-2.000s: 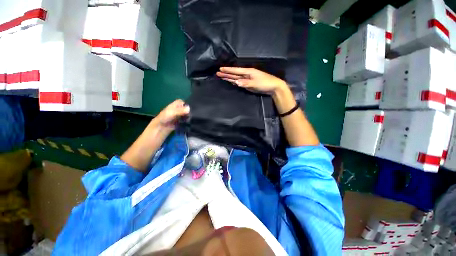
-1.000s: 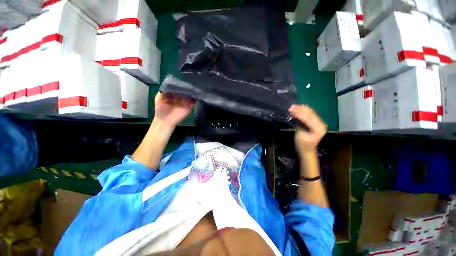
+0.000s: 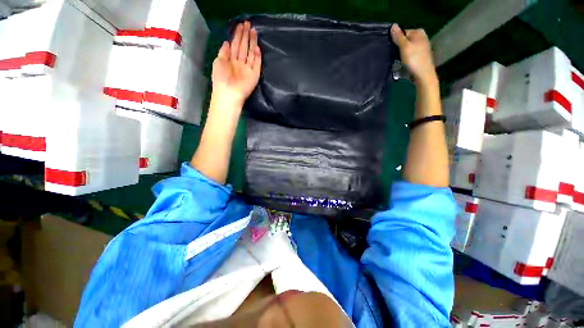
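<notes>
A packed black mailer [image 3: 320, 77] with a bulge lies at the far side of the bench, on top of flat black mailers [image 3: 307, 160]. The flat mailers show a line of small whitish-violet marks along the near edge. My left hand [image 3: 238, 61] rests palm up with fingers extended at the packed mailer's far left corner; it grips nothing that I can see. My right hand [image 3: 413, 51] pinches the mailer's far right corner between thumb and fingers.
White cartons with red bands are stacked on the left [image 3: 89, 122] and on the right [image 3: 512, 166] of the green bench [image 3: 398, 115]. An open brown box [image 3: 64, 262] is at lower left. More small cartons [image 3: 493, 318] lie at lower right.
Both hands have moved forward from the near edge to the packed mailer's far corners. The mailer edge held near my body is now away from me, and the marked flat mailer shows below.
</notes>
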